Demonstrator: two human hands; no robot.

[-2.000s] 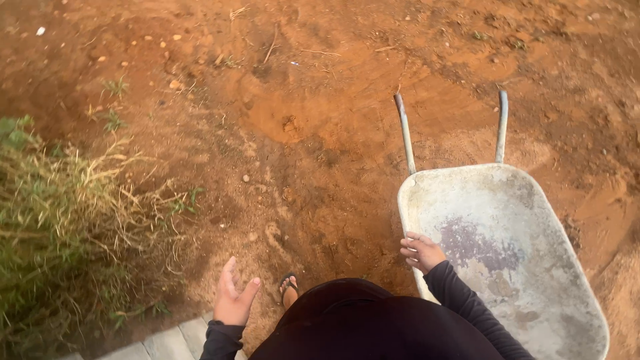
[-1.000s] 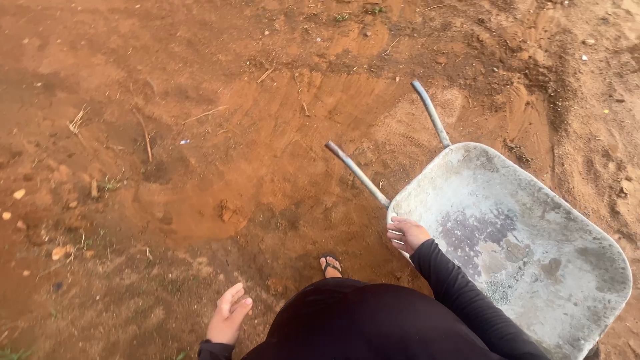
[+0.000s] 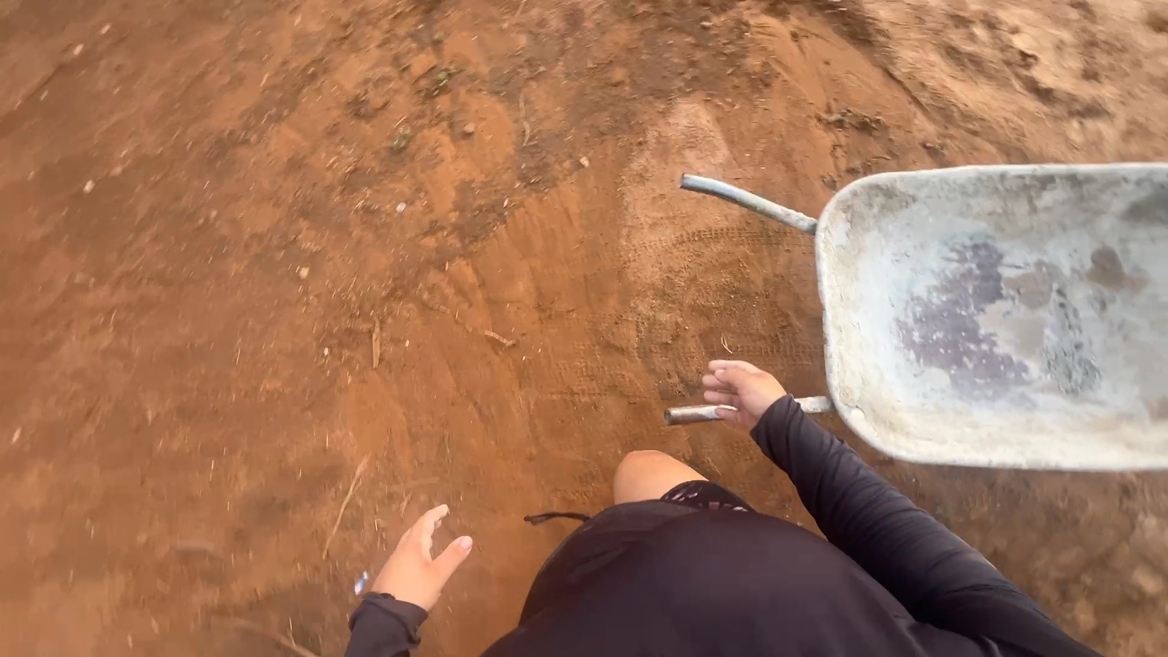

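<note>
A worn metal wheelbarrow tray [image 3: 985,319], whitish with dark stains inside, is at the right, cut off by the view's edge. Two tubular handles point left from it: the far handle [image 3: 748,201] and the near handle [image 3: 698,415]. Over the near handle is my right hand [image 3: 744,392], its fingers partly curled; whether it touches the tube I cannot tell. My left hand [image 3: 422,561] hangs at the lower left, fingers apart, holding nothing. Both arms wear dark long sleeves.
Reddish-brown bare earth [image 3: 511,301] with tyre marks, twigs and small stones lies around the wheelbarrow. My bent knee [image 3: 657,474] shows beside the near handle, in front of my dark clothing.
My right hand has left the tray's rim, where it rested earlier, and is over the near handle. The view has turned, so the handles now point left. My left hand stays free.
</note>
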